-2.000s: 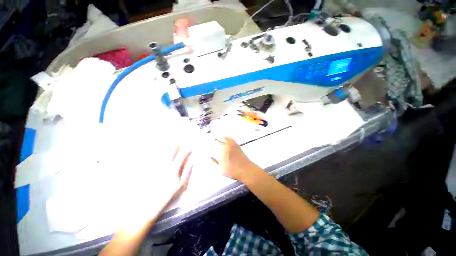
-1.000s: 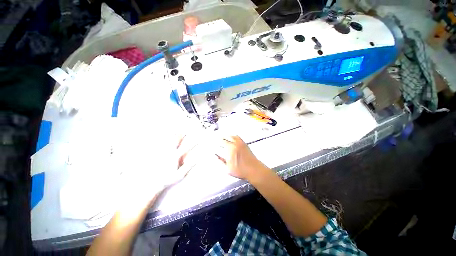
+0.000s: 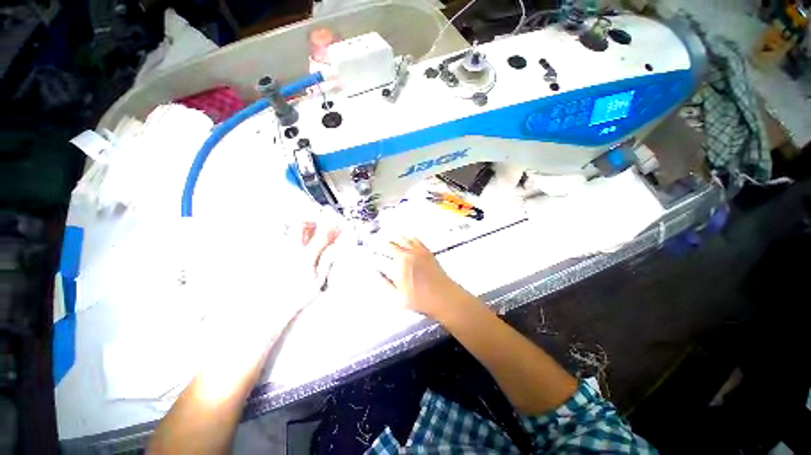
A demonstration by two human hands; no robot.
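White fabric (image 3: 240, 267) lies over the white table left of and below the needle area, so bright that its edges are hard to see. My left hand (image 3: 316, 253) rests on it, fingers just below left of the presser foot (image 3: 363, 213). My right hand (image 3: 413, 271) is just below right of the foot, fingertips bent down on the fabric. Whether the fingers pinch the fabric is lost in glare. The white and blue sewing machine (image 3: 498, 115) stands behind the hands. Orange and black thread snips (image 3: 455, 206) lie under its arm.
A folded white piece (image 3: 614, 209) lies at the table's right end. A crumpled white pile (image 3: 142, 160) is at the back left, by a blue tube (image 3: 200, 160). A beige bin (image 3: 258, 53) is behind. Checked cloth (image 3: 734, 115) hangs by the handwheel. Blue patches (image 3: 65, 347) mark the left edge.
My left hand has moved slightly up, closer to the presser foot. My right hand stays almost in place. The camera view has shifted a little.
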